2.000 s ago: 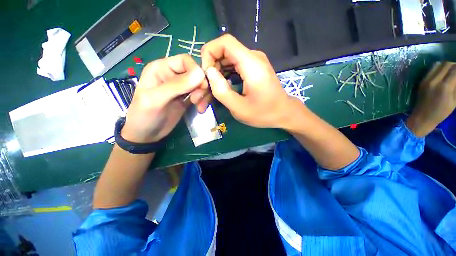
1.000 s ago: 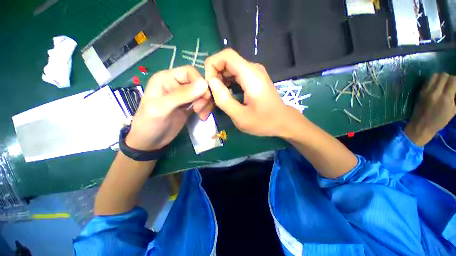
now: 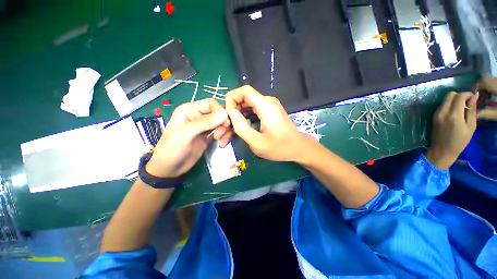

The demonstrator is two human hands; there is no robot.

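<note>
My left hand [image 3: 185,136], with a black wristband, and my right hand [image 3: 267,125] meet at the fingertips. A thin, pale adhesive strip [image 3: 211,134] shows at my left fingers; the rest of what the fingertips pinch is too small to tell. A display module [image 3: 222,163] with an orange flex tab [image 3: 241,164] lies on the green bench just below my hands, its upper end hidden by them. Stacked modules [image 3: 151,131] lie left of my left hand, beside a large pale sheet [image 3: 82,156].
A grey panel [image 3: 150,77], a white crumpled wipe [image 3: 80,91] and red bits [image 3: 166,102] lie at upper left. A black tray [image 3: 327,54] holds modules at upper right. Liner strips [image 3: 370,118] lie before it. A coworker's hand [image 3: 451,128] is at right.
The view has tilted up, so the bench sits lower and more of the black tray shows. My hands stay pinched together. The coworker's hands have come together at an object too small to tell.
</note>
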